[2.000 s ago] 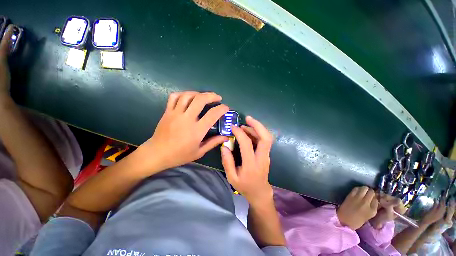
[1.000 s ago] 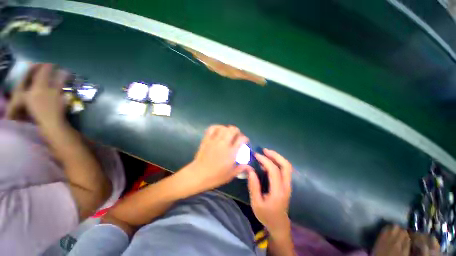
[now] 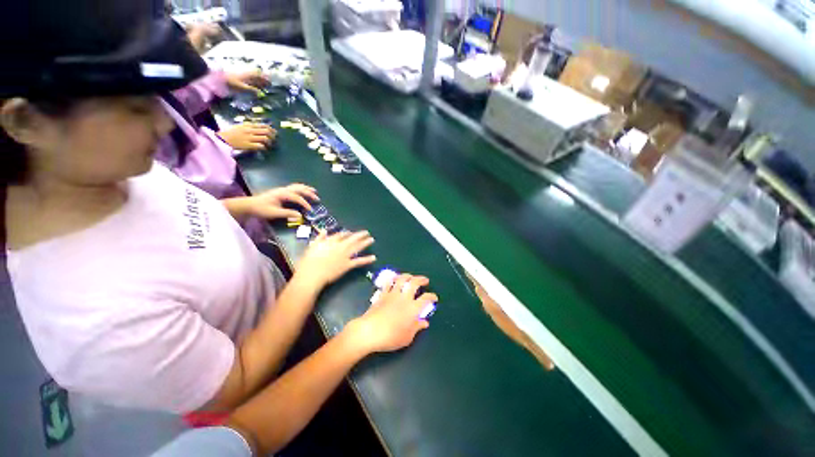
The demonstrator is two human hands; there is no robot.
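My left hand (image 3: pixel 390 314) reaches in from a grey sleeve and lies palm down on the green bench. Its fingers are curled over a watch unit (image 3: pixel 428 311), whose lit blue-white edge shows beside the fingers. Another lit watch unit (image 3: pixel 385 278) lies just beyond my fingertips, with a small white cell partly visible beside my hand. Anything else under the palm is hidden. My right hand is out of the picture.
A neighbour in a pink shirt and dark cap (image 3: pixel 134 259) sits at the left, hands over watch units (image 3: pixel 320 217). More units (image 3: pixel 344 161) lie farther up the bench (image 3: pixel 483 402). A pale raised strip (image 3: pixel 429 223) runs alongside; a beige box instrument (image 3: pixel 545 112) stands beyond.
The view has swung left and up. My left hand has moved left along the bench to the lit units. My right hand has gone out of view.
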